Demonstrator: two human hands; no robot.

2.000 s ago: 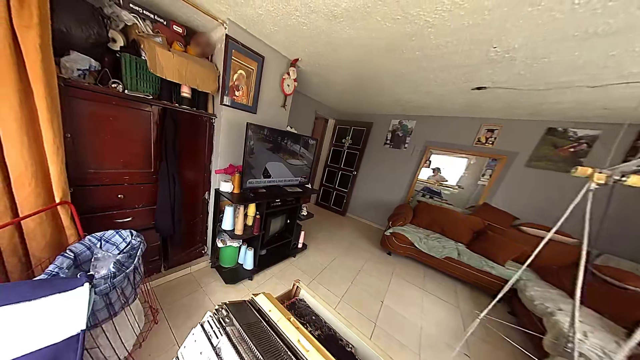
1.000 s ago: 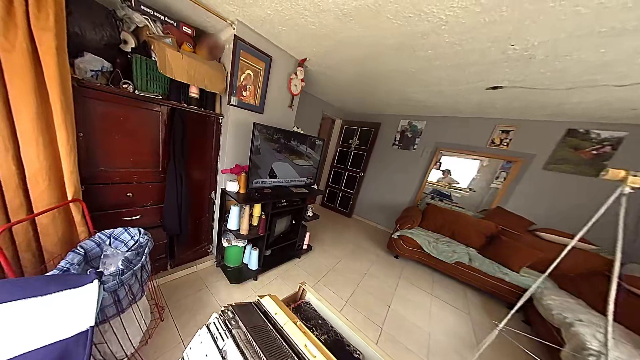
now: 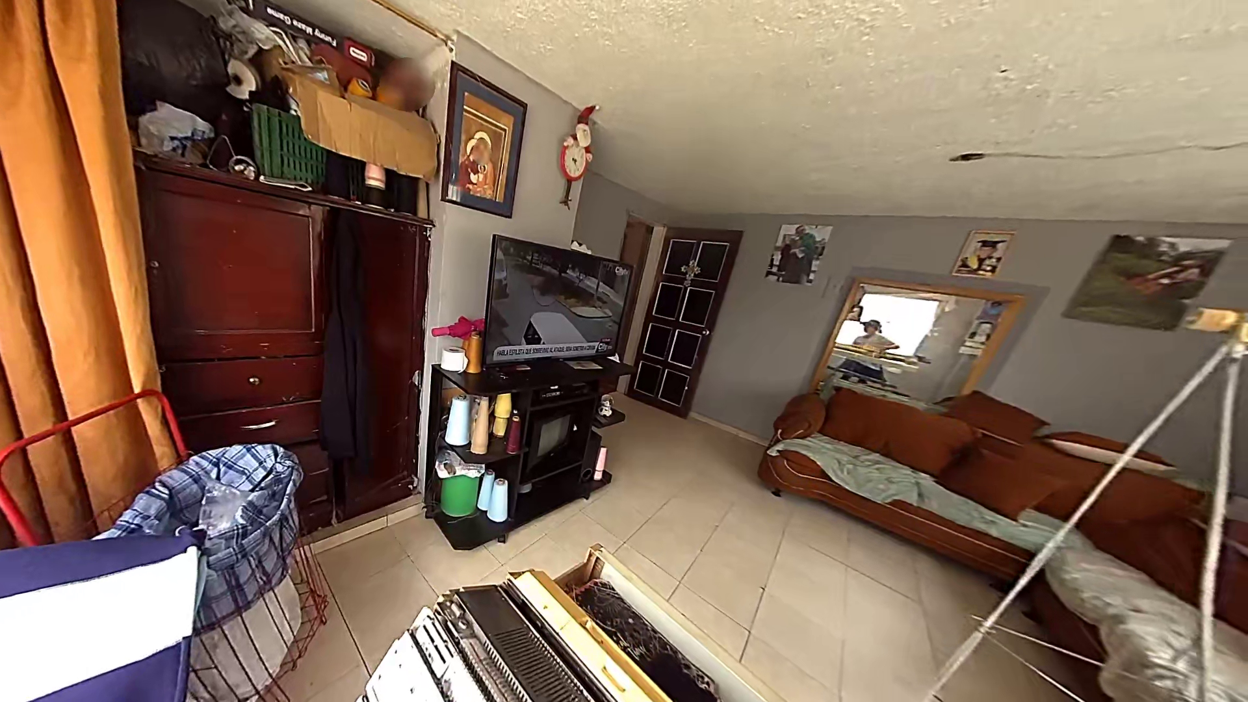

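Neither my left hand nor my right hand shows in the head view. At the bottom middle lies the end of a knitting machine, with dark ribbed and yellow parts side by side. Along its right side runs a wooden tray holding dark tangled material. Pale yarn strands stretch down from a small fitting at the right edge. Cones of yarn stand on the black television stand, above a green bucket.
A red wire cart with a checked cloth stands at the left, beside striped fabric. Behind are a dark red wardrobe and a television. A brown sofa lines the right wall below a mirror.
The view has shifted somewhat to the left, and the fitting with the yarn strands now sits closer to the right edge. The picture on the television screen has changed.
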